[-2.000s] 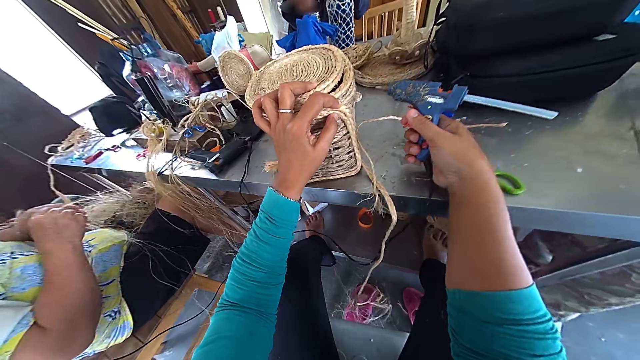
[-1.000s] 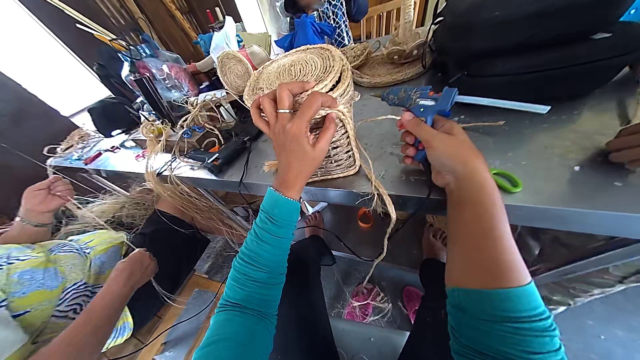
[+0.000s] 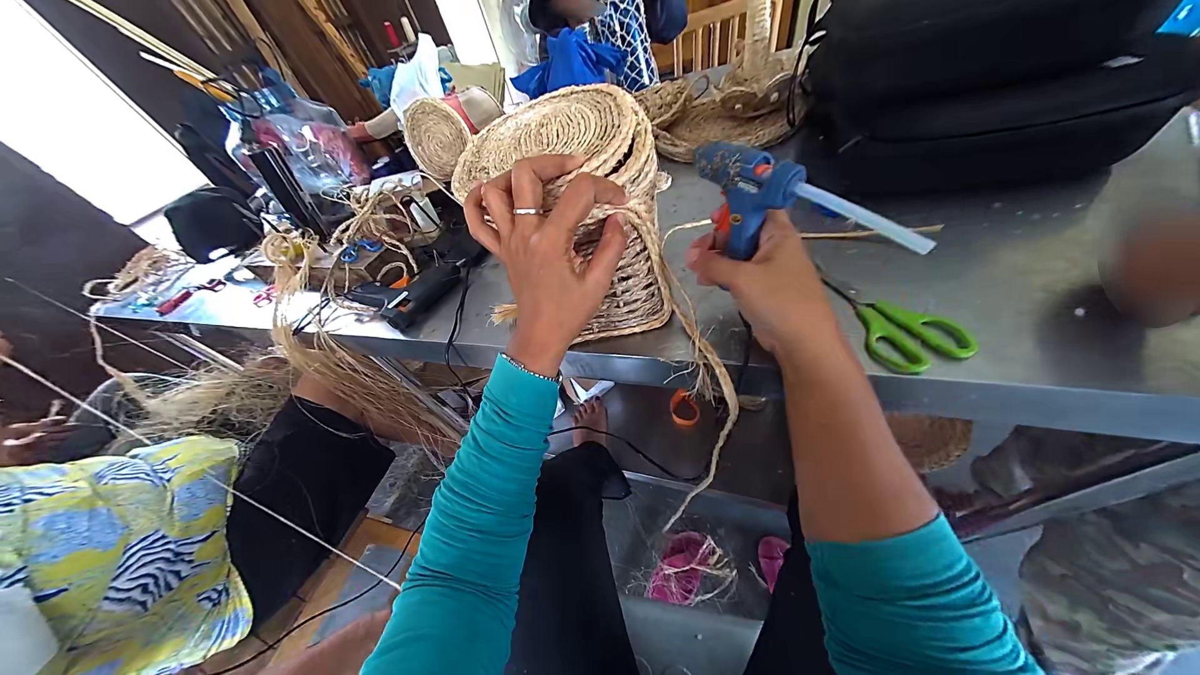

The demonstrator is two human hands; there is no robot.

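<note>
A woven natural-fibre basket (image 3: 630, 292) with a coiled round top (image 3: 553, 127) stands near the metal table's front edge. My left hand (image 3: 553, 234) pinches a braided fibre cord (image 3: 698, 342) against the basket's upper edge, and the cord's loose length hangs down past the table edge. To the right, my right hand (image 3: 764, 277) is closed around the handle of a blue hot glue gun (image 3: 755, 192). A clear glue stick (image 3: 867, 218) sticks out of its back, and its nozzle points left, above the table. Green-handled scissors (image 3: 905, 333) lie right of my right wrist.
A second glue gun (image 3: 405, 298), dark, lies left of the basket among fibre strands. Behind are a coiled round piece (image 3: 437, 136), woven mats (image 3: 731, 127) and a black bag (image 3: 966, 94). Another person in a patterned garment (image 3: 131, 534) sits at left. A blurred hand (image 3: 1158, 267) is at far right.
The glue gun in my right hand has risen slightly and the scissors show more fully. My left hand stays on the basket. The person at left has moved their hands toward the left edge of view.
</note>
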